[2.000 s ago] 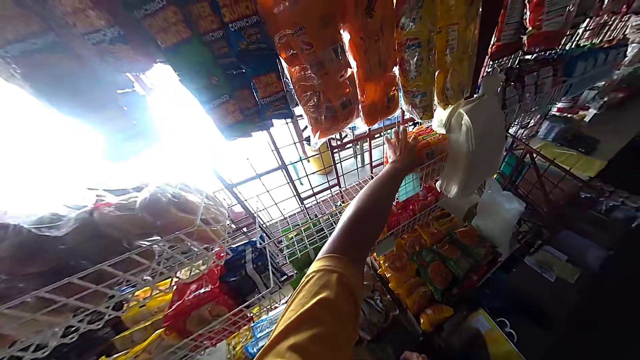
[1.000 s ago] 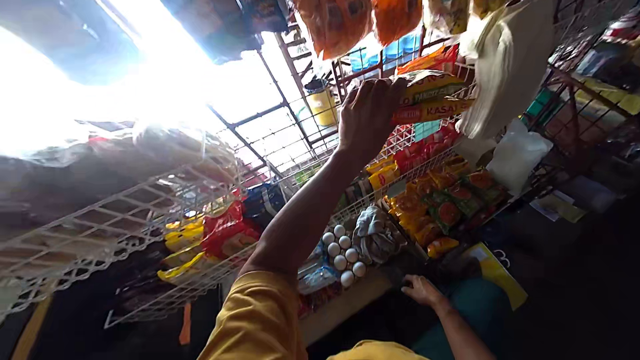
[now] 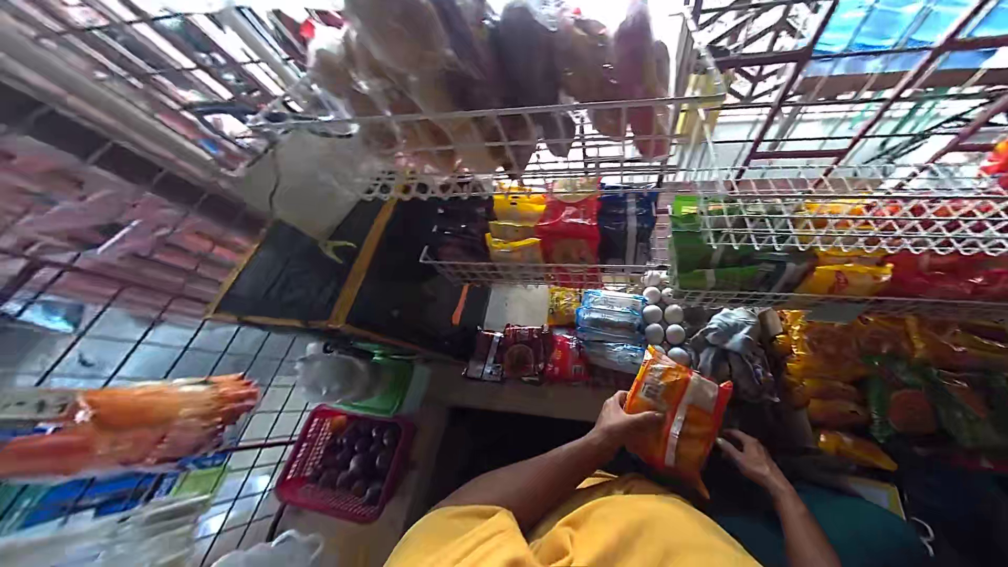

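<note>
My left hand [image 3: 626, 421] grips the left edge of an orange plastic snack packet [image 3: 677, 417] with a pale band across it, held over my lap. My right hand [image 3: 748, 457] is beside the packet's lower right edge, fingers partly curled; whether it touches the packet is not plain. Behind the packet, white eggs [image 3: 663, 323] stand in rows. Left of them lie blue-and-clear wrapped packs [image 3: 610, 327] and red packets [image 3: 565, 358]. A grey crumpled cloth or bag [image 3: 732, 346] is right of the eggs.
White wire racks [image 3: 543, 273] with yellow, red and dark blue packs cross ahead, below a wire basket [image 3: 512, 110] of bagged goods. A pink basket [image 3: 344, 463] of dark round items stands at left, near a wire grid [image 3: 260, 394]. Yellow-orange packs [image 3: 835, 354] lie at right.
My left hand has come down from the upper rack, where it held a packet, to my lap with the orange packet. The view has swung far to the left.
</note>
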